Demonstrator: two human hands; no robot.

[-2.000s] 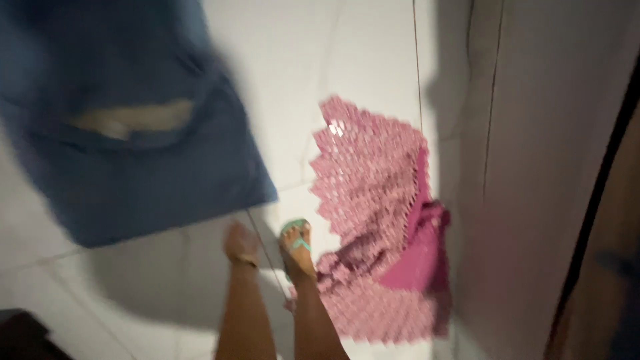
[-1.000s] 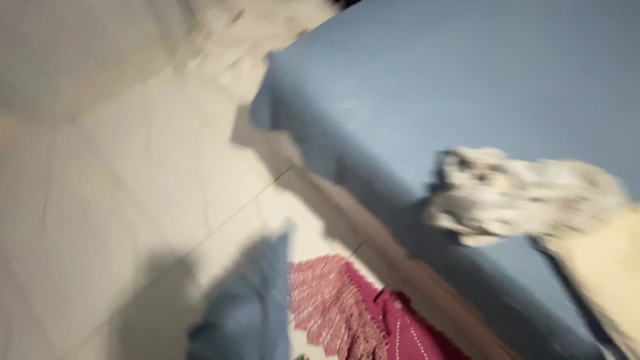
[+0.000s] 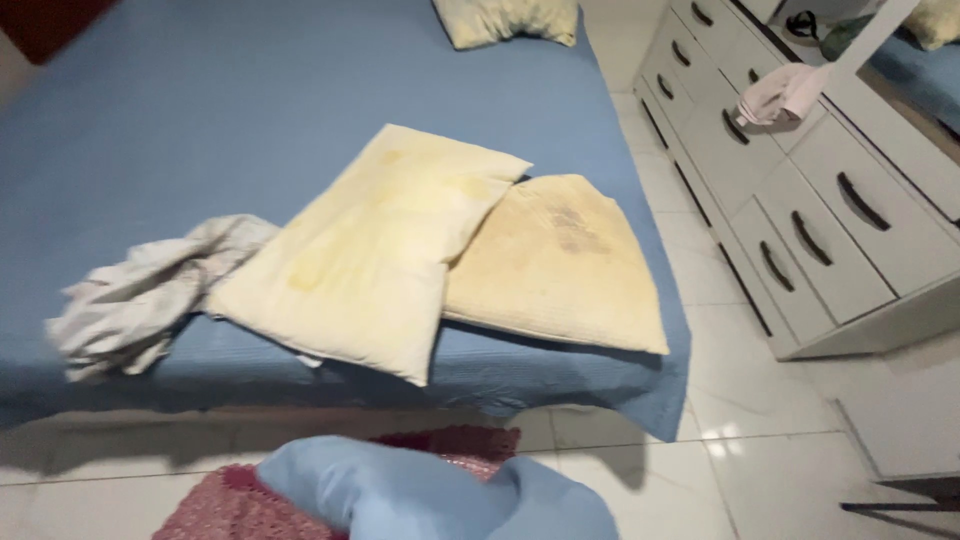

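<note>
Neither my left hand nor my right hand shows. At the bottom of the view is a blue pillow or cushion-like cloth bundle, close to me; what holds it is hidden. Beyond it, a bed with a blue cover bears a pale yellow stained pillow, which overlaps a darker yellow pillow on its right. A crumpled light-coloured cloth lies against the left side of the first pillow. Another yellowish pillow rests at the far edge of the bed.
A pink crocheted rug lies on the tiled floor below the bed's edge. To the right stands a white dresser with dark handles, a pale pink cloth hanging at its top. A dark-legged piece of furniture is at the lower right.
The view has swung from the floor and rug to the bed and dresser. The blue bundle, partly in view at the bottom a second ago, now shows more fully.
</note>
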